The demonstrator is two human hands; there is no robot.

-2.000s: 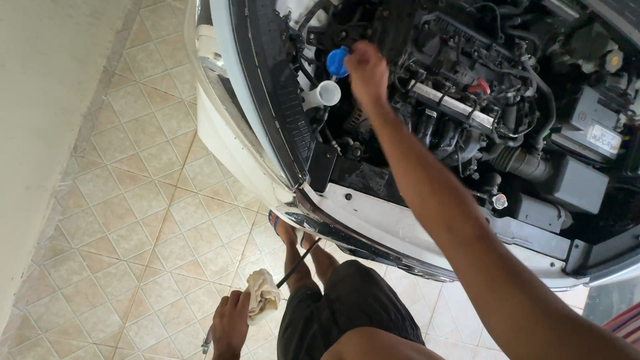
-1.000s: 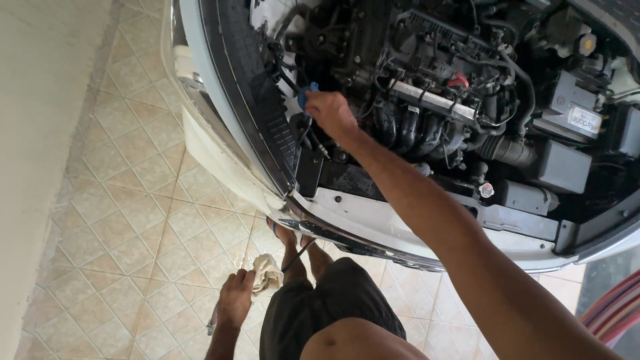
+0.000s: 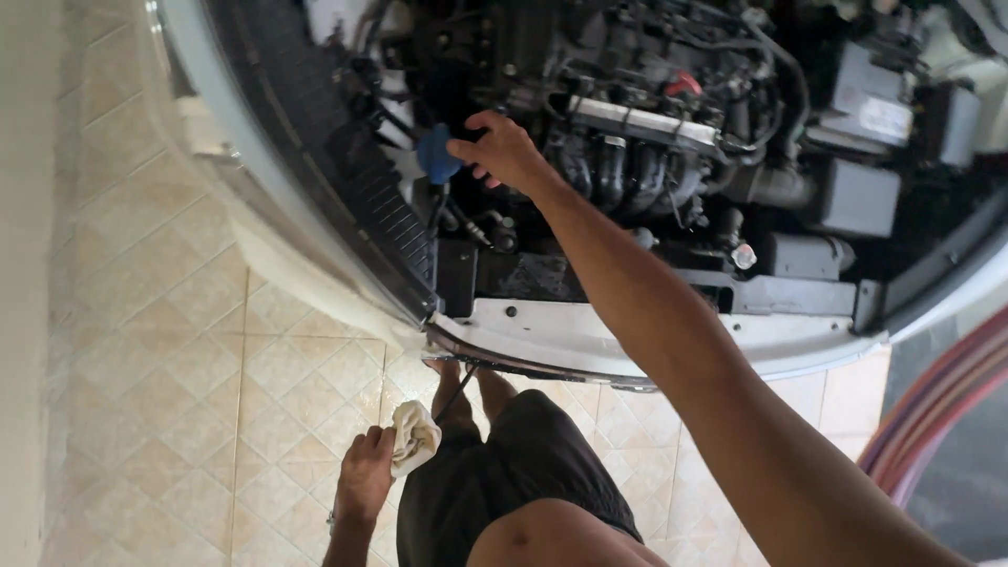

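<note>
In the open engine bay of a light-coloured car, a blue cap sits on the white reservoir's filler neck at the left side. My right hand is beside the cap, fingers apart and partly curled, with the thumb close to the cap's edge; whether it touches is unclear. My left hand, low in front of the car, is shut on a crumpled off-white cloth. A thin dark rod or tube runs from near the cloth toward the bumper.
The engine's intake manifold and silver rail lie right of my right hand. The white front crossmember borders the bay. Tiled floor lies beside the car, and a striped fabric hangs at the right.
The blue cap, off the white filler neck two seconds ago with my right hand at it, now covers the neck. My right hand's fingers have come apart beside it. My left hand still holds the cloth.
</note>
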